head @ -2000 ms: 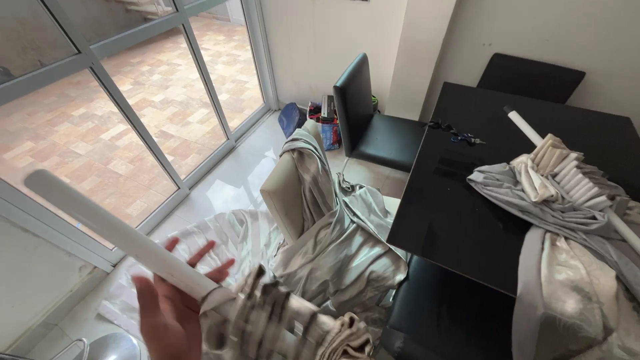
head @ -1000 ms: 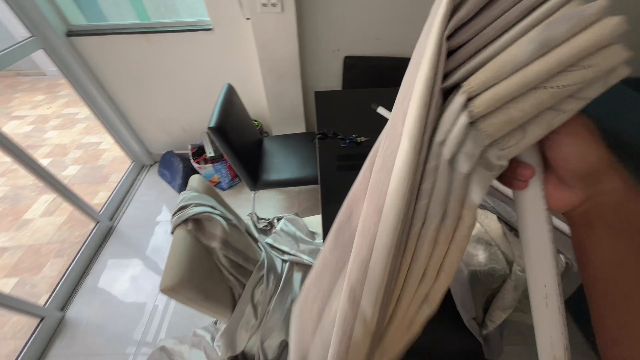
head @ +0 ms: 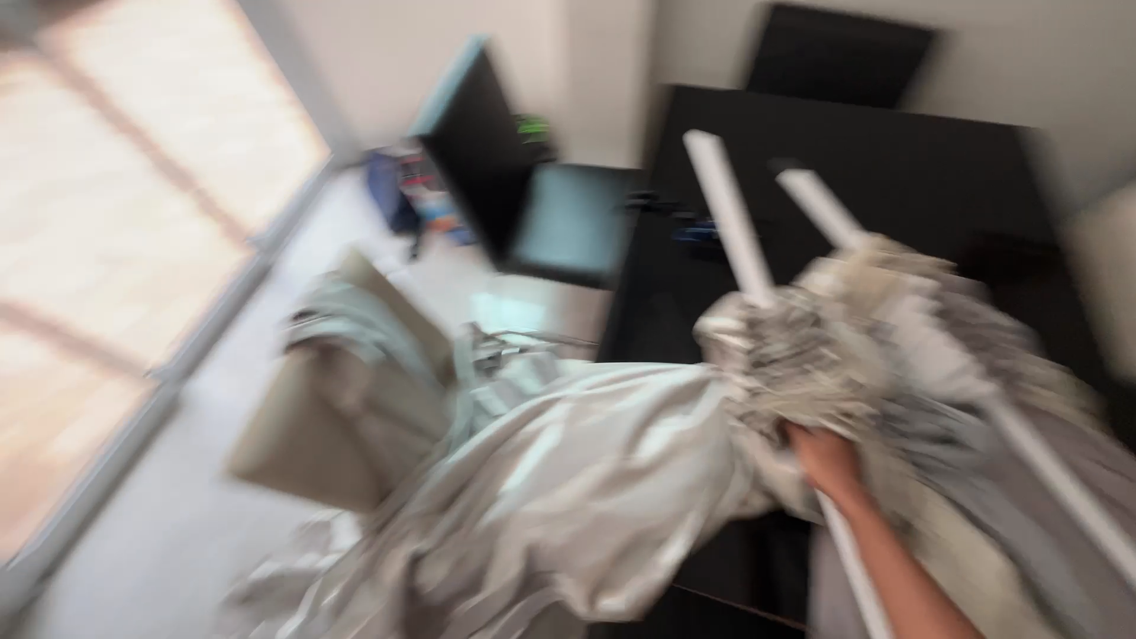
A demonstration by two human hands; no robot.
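Note:
My right hand [head: 825,457] is closed around a white curtain rod [head: 729,213], at the lower edge of the satiny beige-grey curtain [head: 790,355] bunched on it. The curtain's long folds hang down to the left. Just right of it, a second white rod [head: 1056,479] with another bunched curtain [head: 896,275] lies over the black table [head: 825,146]. The held rod's upper end points away over the table. My left hand is not in view. The picture is blurred, so the fingers show poorly.
Grey cloth drapes over a beige chair [head: 293,435] at left. A black chair [head: 568,217] stands by the table, another [head: 839,53] behind it. Small dark items [head: 697,232] lie near the table's left edge. Bags [head: 395,200] sit by the wall, beside a glass sliding door's frame [head: 213,328].
The curtain and rod in my right hand have moved from close before the camera to down beside the other rod at the table. The open hand seen two seconds ago has left the view.

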